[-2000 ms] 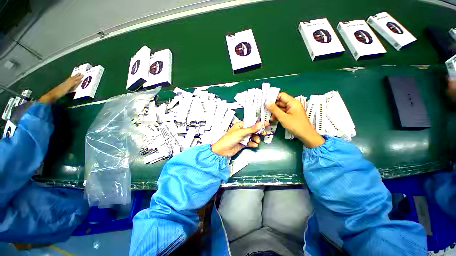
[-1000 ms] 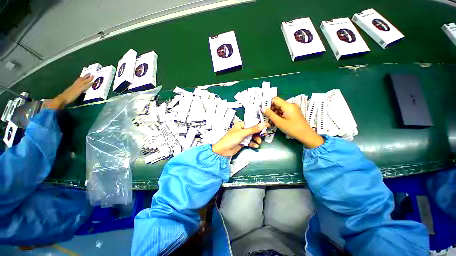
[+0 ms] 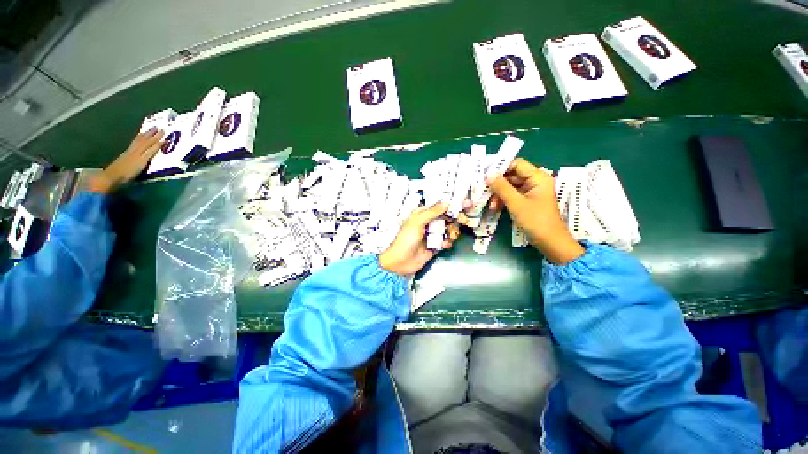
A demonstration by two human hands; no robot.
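My left hand (image 3: pixel 415 241) holds a short white folded leaflet (image 3: pixel 435 233) upright between thumb and fingers. My right hand (image 3: pixel 532 206) is just to the right and pinches a narrow white leaflet (image 3: pixel 505 158) that tilts up to the right. A small group of upright leaflets (image 3: pixel 450 174) stands just beyond my fingers, partly hidden by them. A messy leaflet pile (image 3: pixel 328 213) lies left of my hands. A fanned leaflet stack (image 3: pixel 599 204) lies close to the right of my right hand. A single leaflet (image 3: pixel 427 293) lies near the bench edge.
A clear poly bag (image 3: pixel 197 266) hangs over the bench's front edge (image 3: pixel 478 324) at left. A dark box (image 3: pixel 734 183) lies at right. White smart band boxes (image 3: pixel 374 94) stand along the far green strip. Another person's hand (image 3: pixel 133 160) touches the boxes at far left.
My hands have moved slightly apart, and my right hand now holds a leaflet tilted up to the right. The white boxes on the far strip have shifted left.
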